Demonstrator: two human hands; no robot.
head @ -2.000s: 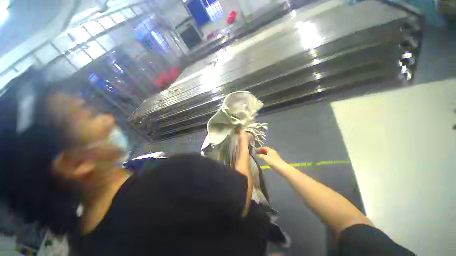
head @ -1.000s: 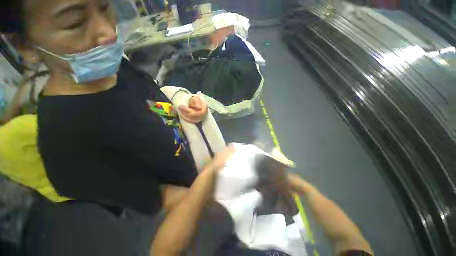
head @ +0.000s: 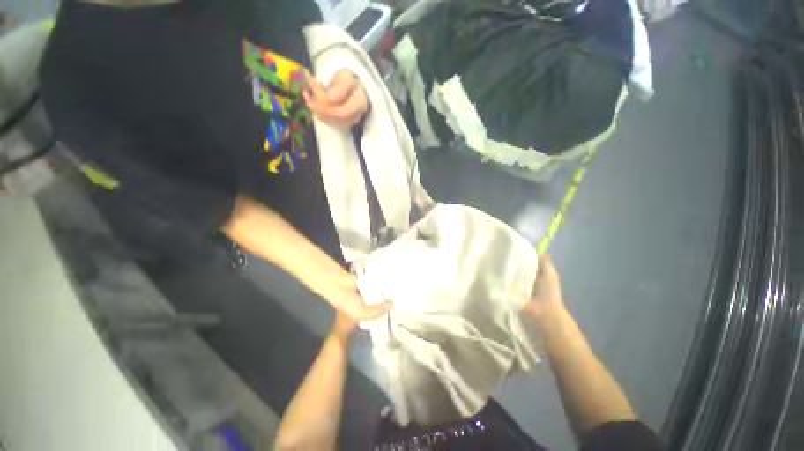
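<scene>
A bundle of beige knitted fabric [head: 458, 282] hangs in folds between my hands in front of my body. My left hand [head: 351, 315] grips its left edge, partly covered by another person's hand [head: 357, 298] on the same edge. My right hand [head: 545, 295] holds its right edge. A long beige fabric strip [head: 333, 172] hangs from the other person's raised hand [head: 339, 97] and reaches down to the bundle; whether the two are joined cannot be told.
The person in a black shirt [head: 150, 114] stands close on the left. A large round bin lined with dark plastic [head: 529, 79] is ahead. A pale table [head: 62, 335] is at left, stacked dark glossy sheets [head: 749, 291] at right. A yellow line [head: 564, 207] marks the floor.
The view has turned down and closer to the fabric. The bundle is now spread between my hands, and the other person's lower hand has come onto its left edge.
</scene>
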